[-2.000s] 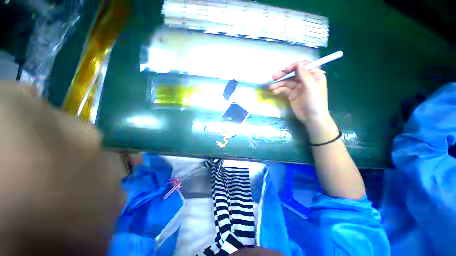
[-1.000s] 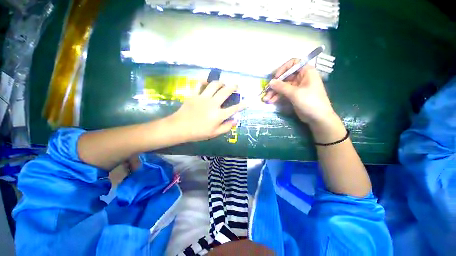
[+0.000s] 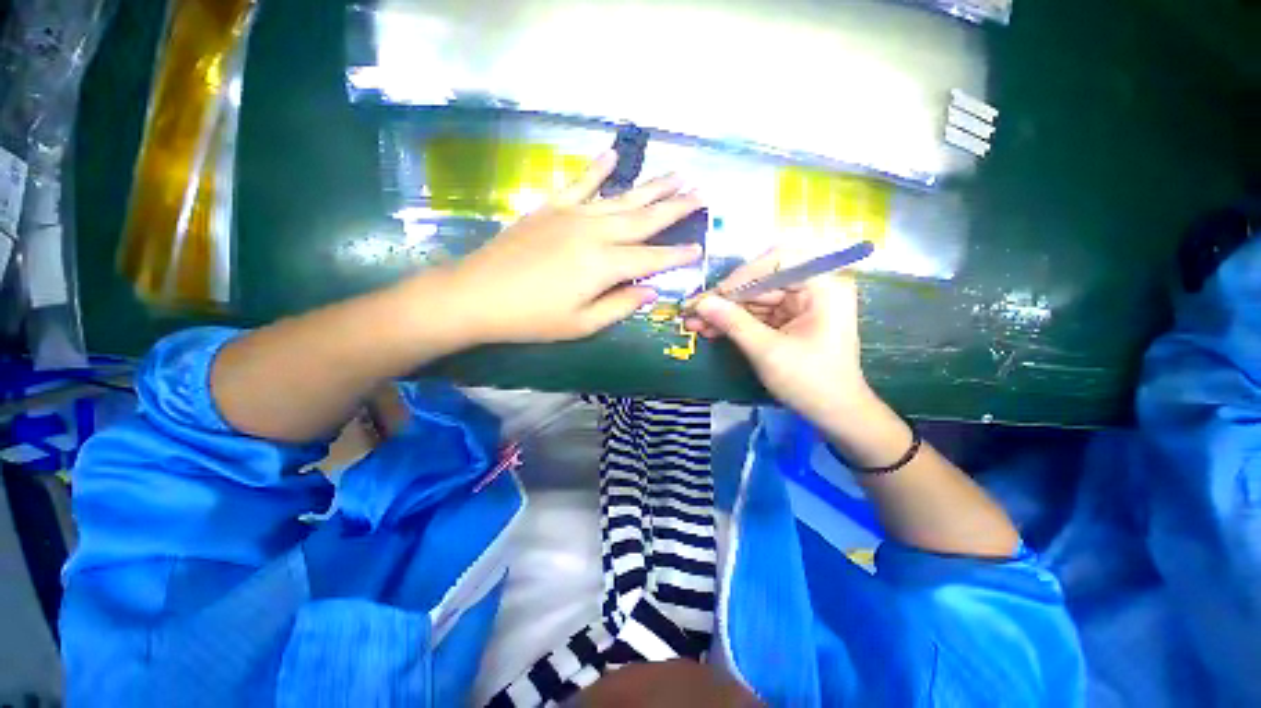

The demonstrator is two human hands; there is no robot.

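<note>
A small dark LCD module point(image 3: 682, 235) lies on the bench with its orange-gold flex cable point(image 3: 679, 351) towards me. My left hand point(image 3: 574, 263) lies over the module with fingers spread and partly covers it. My right hand point(image 3: 788, 325) is shut on dark tweezers point(image 3: 816, 268), whose tip is at the module's near edge by the cable, mostly hidden by my fingers. A black part point(image 3: 627, 159) lies at the module's far side. Yellow tape pieces on a clear strip point(image 3: 834, 203) lie behind my hands.
A wide pale liner sheet point(image 3: 664, 62) glares behind the strip. Narrow white pieces point(image 3: 971, 122) lie at its right end. An amber strip bundle point(image 3: 187, 152) and crumpled clear plastic point(image 3: 42, 69) are at the left. A neighbour's blue sleeve point(image 3: 1217, 374) is at the right edge.
My left hand has come in from the left onto the module. My right hand has moved down and left, bringing the tweezers to the module's near edge. The view has shifted.
</note>
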